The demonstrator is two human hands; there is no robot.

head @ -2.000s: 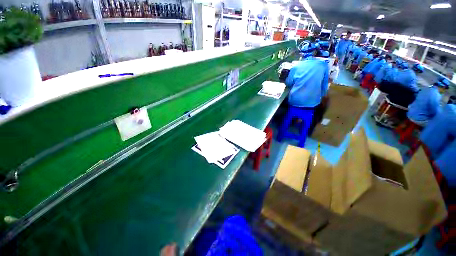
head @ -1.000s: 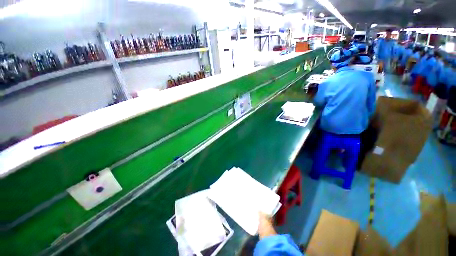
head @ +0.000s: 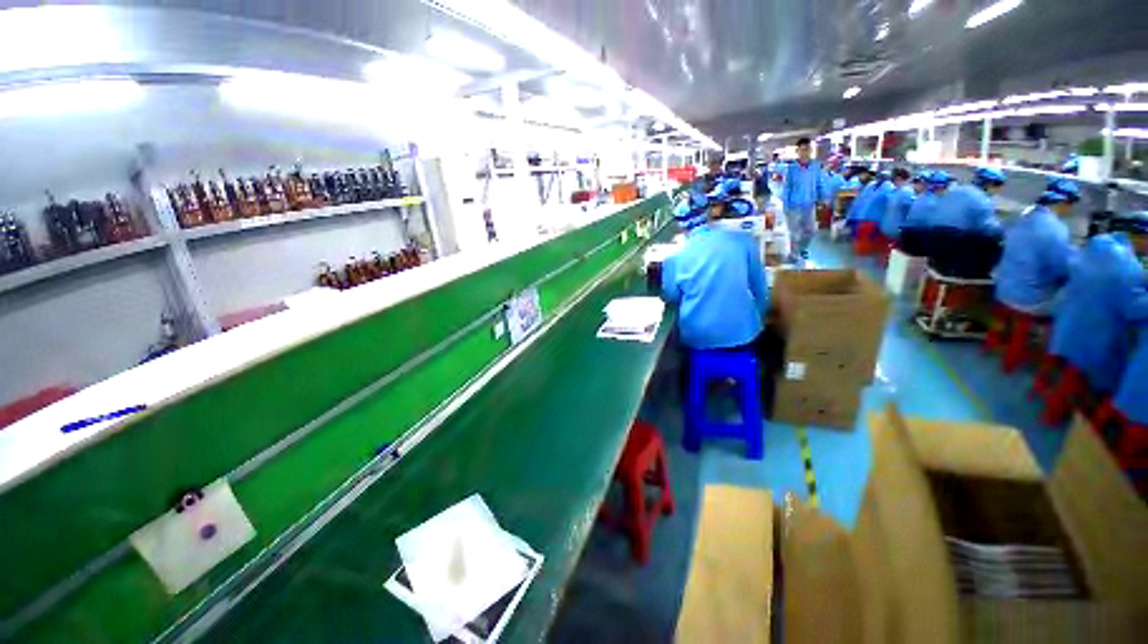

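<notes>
White sheets [head: 460, 561] lie loosely stacked on the green bench near its front edge, with a dark-marked or framed sheet showing under them. Farther along the bench a second small pile of white sheets [head: 632, 316] lies near a seated worker. An open cardboard carton [head: 995, 503] stands at the lower right, with its flaps up and pale layered items inside. Neither of my hands is in the picture.
A worker in blue [head: 715, 284] sits on a blue stool [head: 724, 400]. A red stool [head: 643, 484] stands by the bench edge. A tall carton [head: 826, 346] stands in the aisle. A person walks farther back, and more workers sit at right. A blue pen [head: 103, 418] lies on the white ledge.
The hand that was on the nearer white sheets is out of view, and one of those two piles no longer shows on the bench. The view has turned right, bringing the open carton into sight.
</notes>
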